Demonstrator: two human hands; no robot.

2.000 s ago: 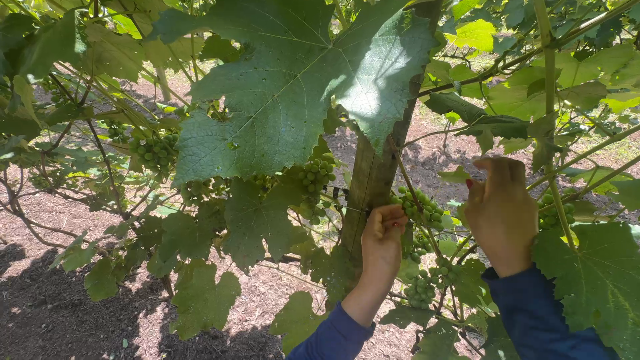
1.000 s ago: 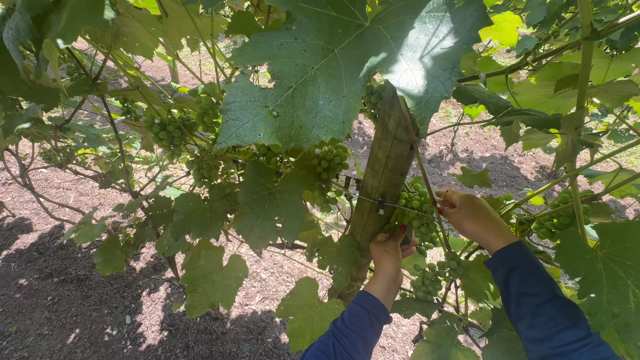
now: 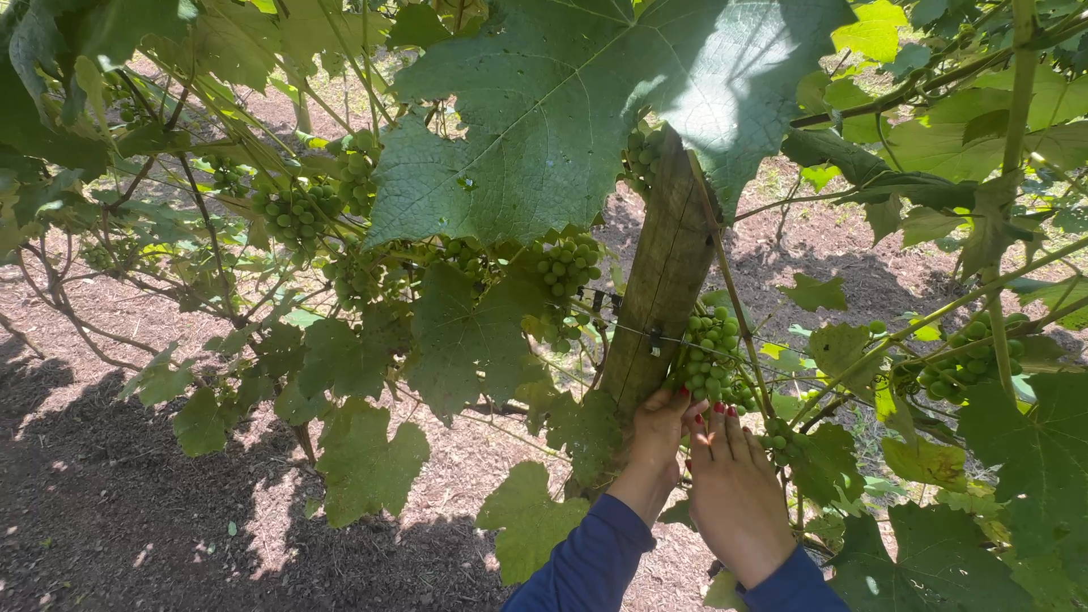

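A bunch of green grapes (image 3: 712, 353) hangs just right of a wooden post (image 3: 661, 280). Both my hands meet at its lower end. My left hand (image 3: 656, 442) is beside the post with its fingertips at the bottom of the bunch; whether it holds anything is hidden. My right hand (image 3: 735, 484) shows its back, fingers straight and close together, red-nailed tips touching or just in front of the lowest grapes. What lies between the palms is out of sight. A small cluster of grapes (image 3: 780, 440) sits right of my right fingers.
A large grape leaf (image 3: 544, 127) hangs in front of the post's upper left. A trellis wire with a dark fitting (image 3: 654, 340) crosses the post. More grapes (image 3: 568, 265) hang at the left, others (image 3: 969, 361) at the right. A thin brown cane (image 3: 731, 280) runs beside the post.
My right hand was raised right of the bunch; it has come down and left to its lower end, beside my left hand. My left hand stays low by the post.
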